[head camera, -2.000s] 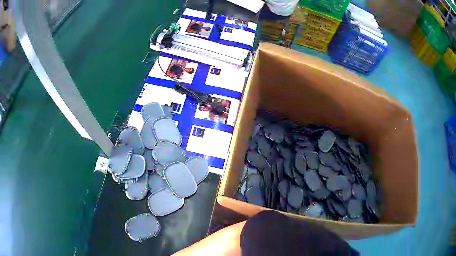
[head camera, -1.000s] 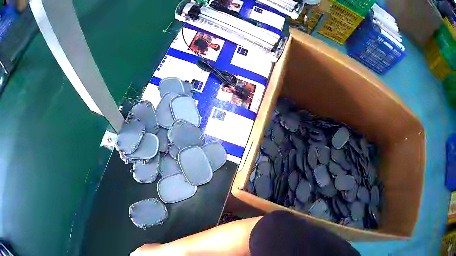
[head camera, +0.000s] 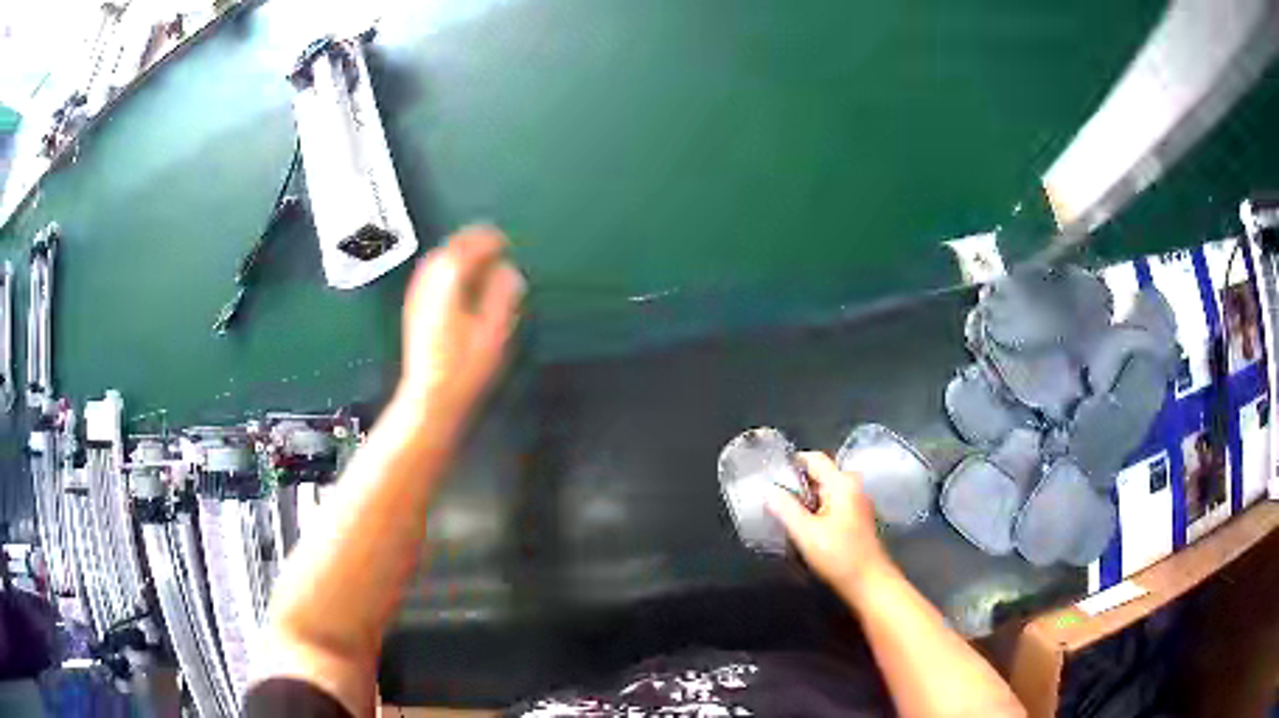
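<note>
My right hand grips a grey end cap over the black mat. Another end cap lies just beyond it, beside a loose pile of grey end caps at the right. My left hand is raised near the edge of the green conveyor belt; it is blurred, with fingers partly curled, and I see nothing in it. A white unit with a trailing black cord lies on the belt, beyond and left of that hand.
Several long units stand in a row at the left. A cardboard box is at the lower right, with work instruction sheets beyond it. A pale curved post stands at the upper right. The green belt runs across the back.
The view has swung left, so the pile and box now sit at the right. Both hands have come into full view, the right one holding an end cap. The belt unit and left stack now show.
</note>
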